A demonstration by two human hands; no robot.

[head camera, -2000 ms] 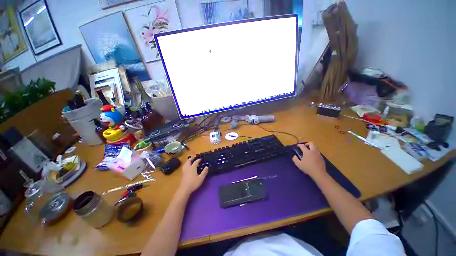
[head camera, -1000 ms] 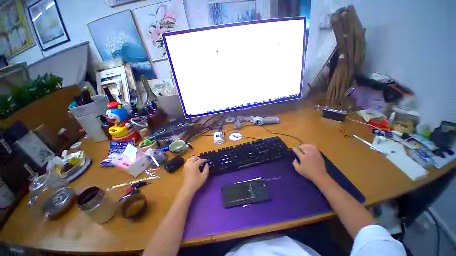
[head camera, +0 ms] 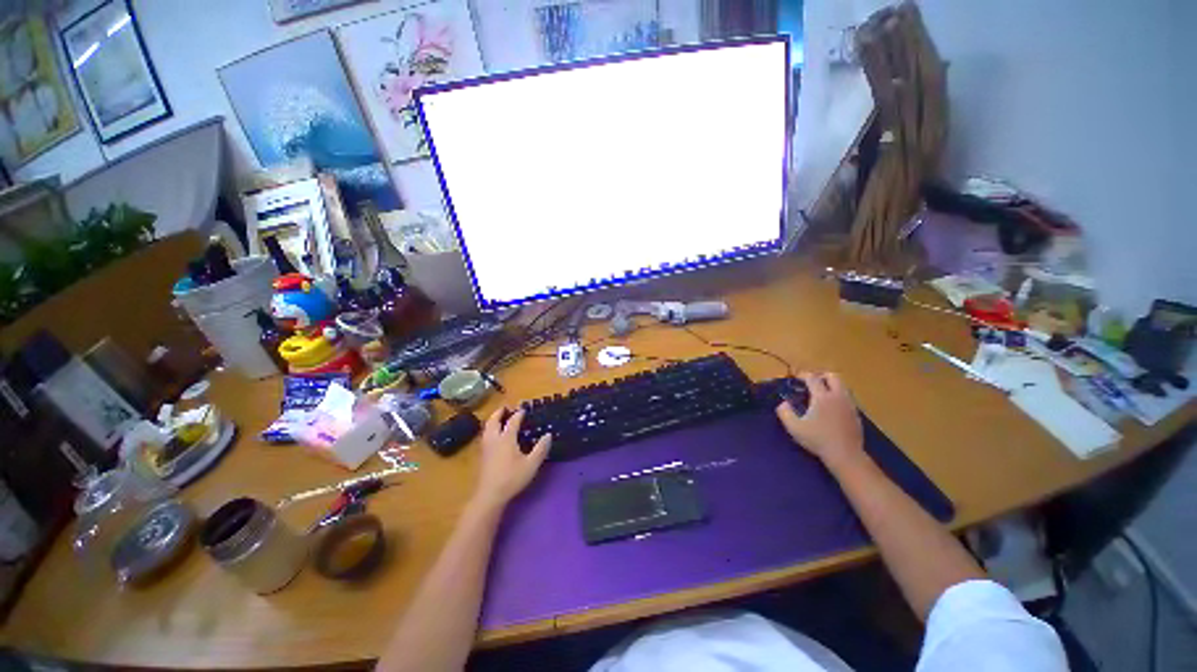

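Observation:
A black keyboard (head camera: 637,404) lies at the back edge of a purple desk mat (head camera: 735,525). My left hand (head camera: 505,457) rests on the keyboard's left end, fingers apart, holding nothing. My right hand (head camera: 824,420) lies over a dark mouse (head camera: 788,390) just right of the keyboard; the palm hides most of it. A large monitor (head camera: 610,177) behind shows a nearly blank white screen. A flat black rectangle (head camera: 642,504), perhaps a phone, lies on the mat in front of the keyboard, with a thin white edge behind it.
An open glass jar (head camera: 256,549) and a dark round ring (head camera: 349,546) stand front left. A pink-white packet (head camera: 344,427), a toy figure (head camera: 305,322) and a bucket (head camera: 234,315) are further back. A small black box (head camera: 869,290) and papers (head camera: 1061,414) lie right.
The camera view shifts slightly. My right hand's fingers look a little more bent over the mouse. My left hand stays at the keyboard's left end.

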